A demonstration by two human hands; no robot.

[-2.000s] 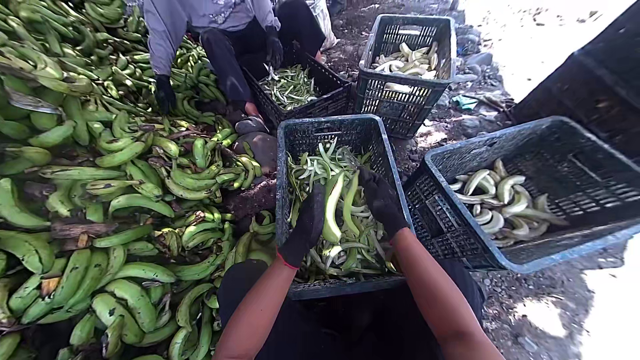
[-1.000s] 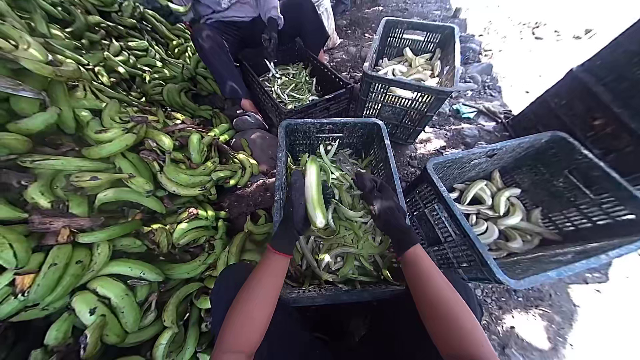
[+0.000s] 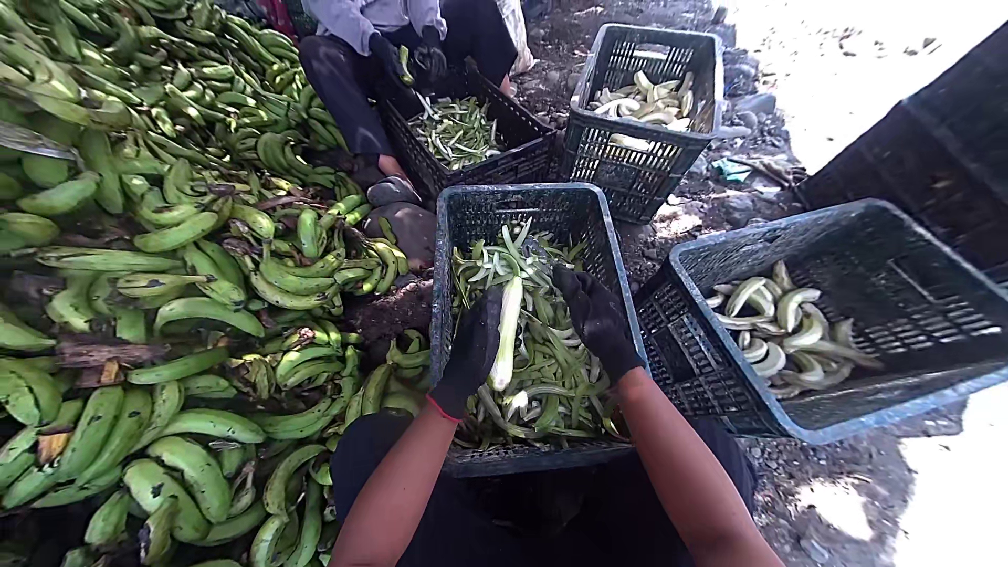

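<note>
My left hand (image 3: 472, 342), in a dark glove, holds a mostly peeled plantain (image 3: 508, 335) upright over a plastic crate (image 3: 442, 283) between my knees. Green peel strips (image 3: 555, 346) fill much of that crate. My right hand (image 3: 591, 315), gloved too, is at the upper right of the plantain with its fingers bent; a greyish thing shows near its fingertips, too blurred to name, and whether the hand grips it is hidden. Peeled plantains (image 3: 787, 323) lie in a tilted crate (image 3: 843, 429) at my right.
Green unpeeled plantains (image 3: 209, 315) are heaped at the left. A co-worker's gloved hands (image 3: 405, 55) hold a plantain above a crate of peels (image 3: 535, 150). Behind stands a crate of peeled plantains (image 3: 642, 134). A dark crate (image 3: 929, 150) rises at the far right; stones (image 3: 756, 104) lie on the ground.
The plantain in my left hand showed more green two seconds ago; it is paler now. The co-worker's hands, earlier apart, have come together around a plantain.
</note>
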